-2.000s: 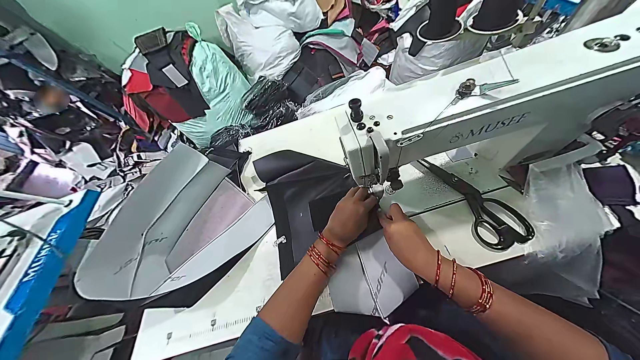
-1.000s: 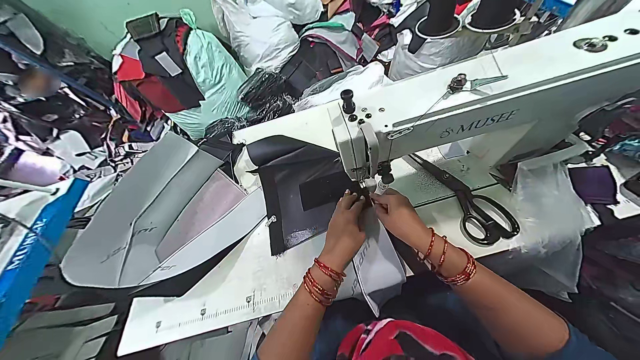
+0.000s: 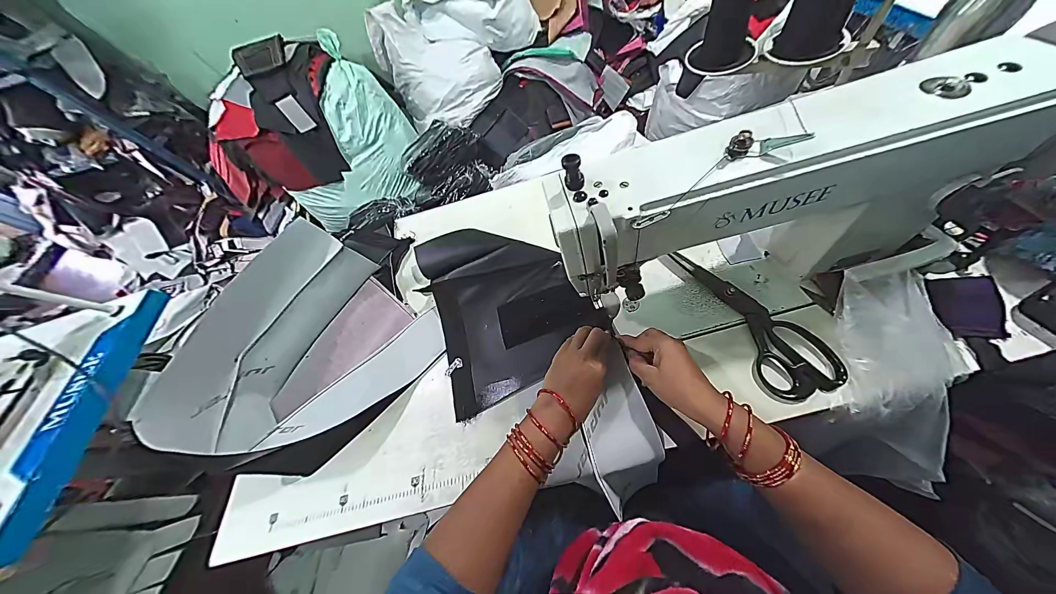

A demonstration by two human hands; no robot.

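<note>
Under the head of a white sewing machine (image 3: pixel 792 198) lies a black fabric panel (image 3: pixel 528 322) with a darker rectangular patch. My left hand (image 3: pixel 579 367) rests on the work just in front of the presser foot (image 3: pixel 609 305), fingers bent and pressing down. Close beside it, my right hand (image 3: pixel 660 367) pinches the dark edge of the work between thumb and fingers. A grey-white piece (image 3: pixel 615 437) with print hangs from under my hands toward my lap. Black-handled scissors (image 3: pixel 784 355) lie on the machine bed to the right, blades toward the needle.
Large grey cut panels (image 3: pixel 272 355) lie to the left of the bed, which carries a printed ruler scale (image 3: pixel 371 495). Stuffed bags (image 3: pixel 355 124) and scraps stand behind. Thread cones (image 3: pixel 726 37) stand at the back right; a clear plastic bag (image 3: pixel 899 371) hangs by the scissors.
The black panel has turned and now lies flatter to the left of the needle. My left hand has come off its middle toward its right edge, and the grey-white piece hangs more narrowly.
</note>
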